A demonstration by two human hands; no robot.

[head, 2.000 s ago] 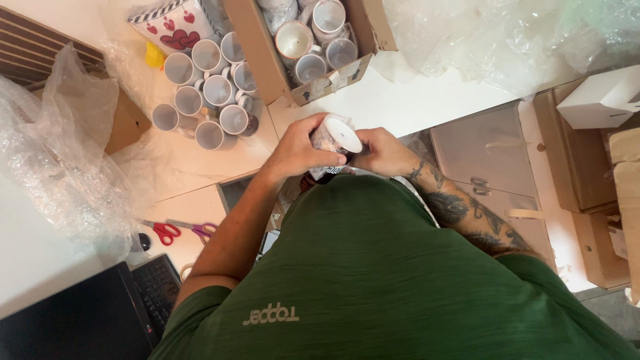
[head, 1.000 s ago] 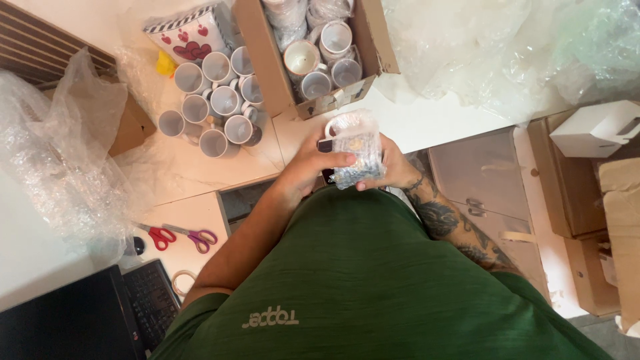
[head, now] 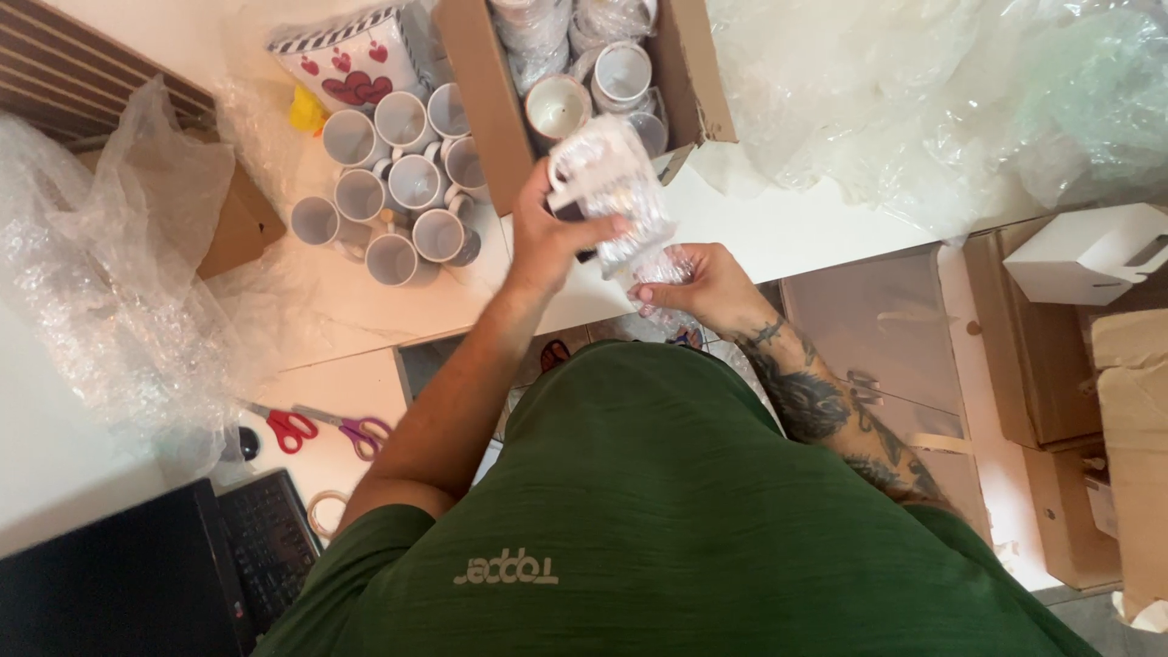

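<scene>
A mug in bubble wrap (head: pixel 613 187) is tilted in my left hand (head: pixel 545 233), whose thumb presses across its side near the front edge of the open cardboard box (head: pixel 494 100). My right hand (head: pixel 707 290) pinches a loose, bunched end of the wrap (head: pixel 663 271) at the mug's lower right. Inside the box are several mugs, some wrapped, with a white mug (head: pixel 622 72) near the front. Left of the box, several unwrapped white mugs (head: pixel 415 182) stand close together on the white table. A dark thing shows partly behind the held mug; I cannot tell what it is.
Bubble wrap (head: pixel 876 100) is heaped at the back right, and more plastic wrap (head: pixel 119 310) lies at the left. Red scissors (head: pixel 291 430), purple scissors (head: pixel 365 437), a tape roll (head: pixel 328 514) and a laptop (head: pixel 128 575) are at lower left. A white carton (head: pixel 1081 255) rests at right.
Both hands have moved apart and away from my body, carrying the mug toward the box. The wrap's bunched end now shows between mug and right hand.
</scene>
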